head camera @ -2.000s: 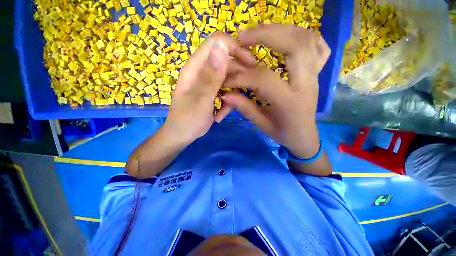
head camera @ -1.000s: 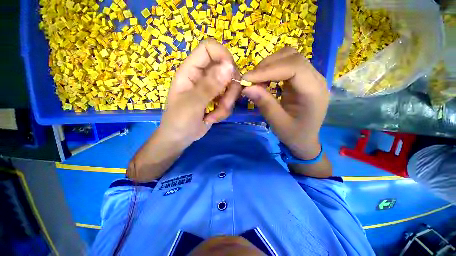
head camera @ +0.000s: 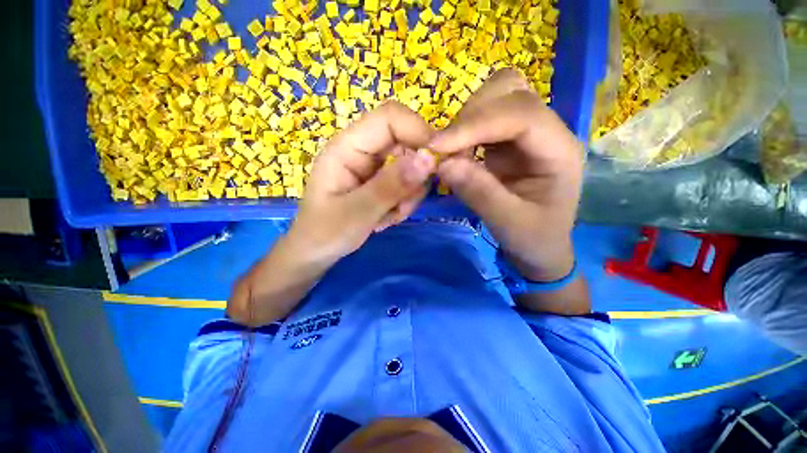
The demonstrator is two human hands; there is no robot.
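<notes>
Yellow square components [head camera: 257,124] lie loose in a large blue tray [head camera: 177,215] in front of me. My left hand [head camera: 367,172] is over the tray's near edge, its thumb and fingers pinched together. My right hand [head camera: 513,159], with a blue wrist band, meets it, index finger and thumb closed against the left fingertips. A tiny component is between the fingertips, almost wholly hidden by them. Some yellow shows at the left hand's curled fingers; whether it is held there is unclear.
A clear plastic bag [head camera: 708,111] of yellow pieces lies right of the tray on the dark green bench [head camera: 672,199]. A red stool [head camera: 672,265] and a person's grey-blue clothed part [head camera: 770,296] are at the right. A thin dark red cord hangs by my left arm.
My hands were apart and blurred at first, then came together over a yellow component with a thin lead. Now the fingertips are closer and cover the piece.
</notes>
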